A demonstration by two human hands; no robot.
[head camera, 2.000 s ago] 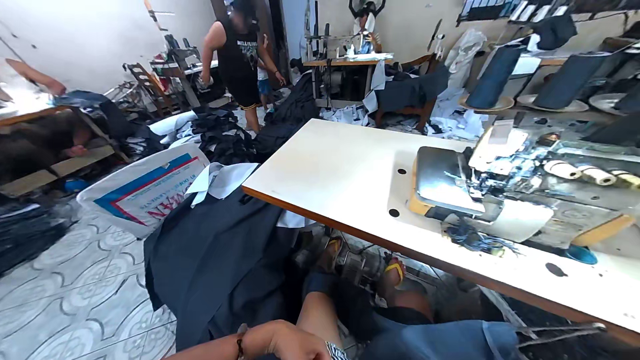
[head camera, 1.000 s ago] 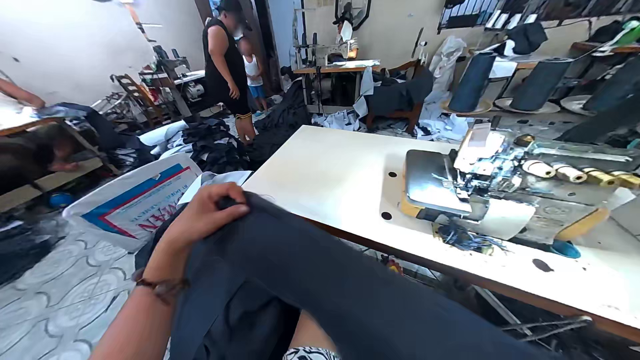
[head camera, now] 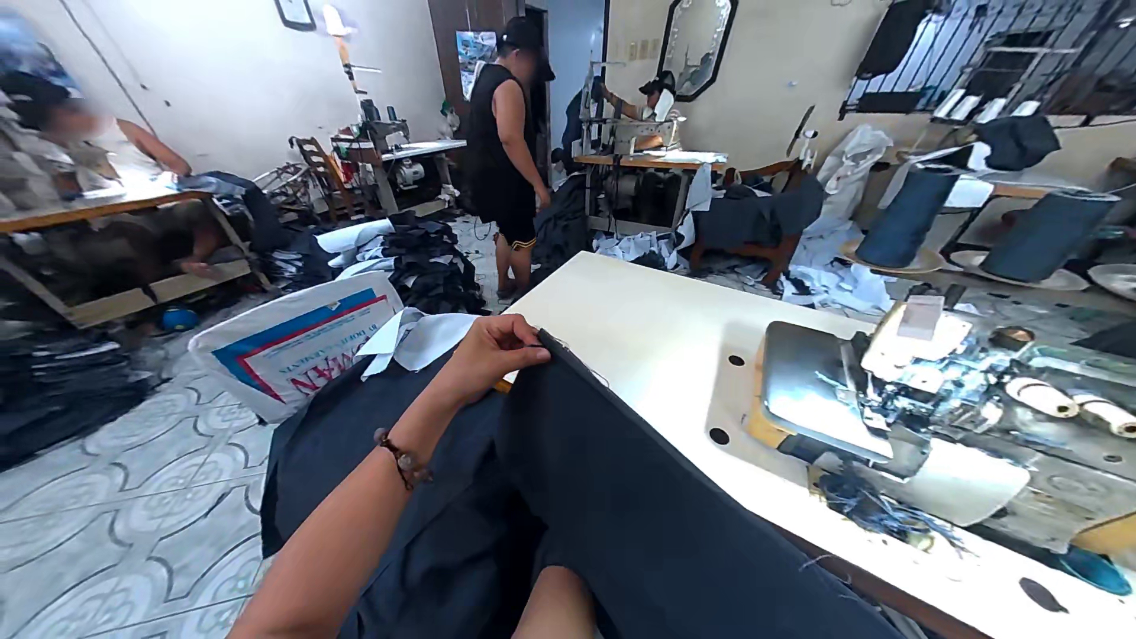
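My left hand [head camera: 501,353], with a beaded bracelet on the wrist, pinches the top corner of a dark cloth panel [head camera: 621,470] between thumb and fingers. The panel stretches from there down to the lower right, along the front edge of the white sewing table [head camera: 657,311]. My right hand is out of view. More dark cloth [head camera: 355,461] hangs at the left over a white container. On the table at the right stands an overlock sewing machine [head camera: 941,390] with its lamp lit and thread scraps [head camera: 874,510] by its base.
Left of the table is a white container with a printed side [head camera: 306,351], pale cloth pieces [head camera: 417,337] on its rim. Piles of dark cloth [head camera: 426,257] lie on the floor. A person in black [head camera: 510,151] stands beyond; others sit at machines. Large thread cones [head camera: 910,217] stand at right.
My left hand came up from low in the view and took hold of the dark cloth, then moved to the right with it. The standing person has turned.
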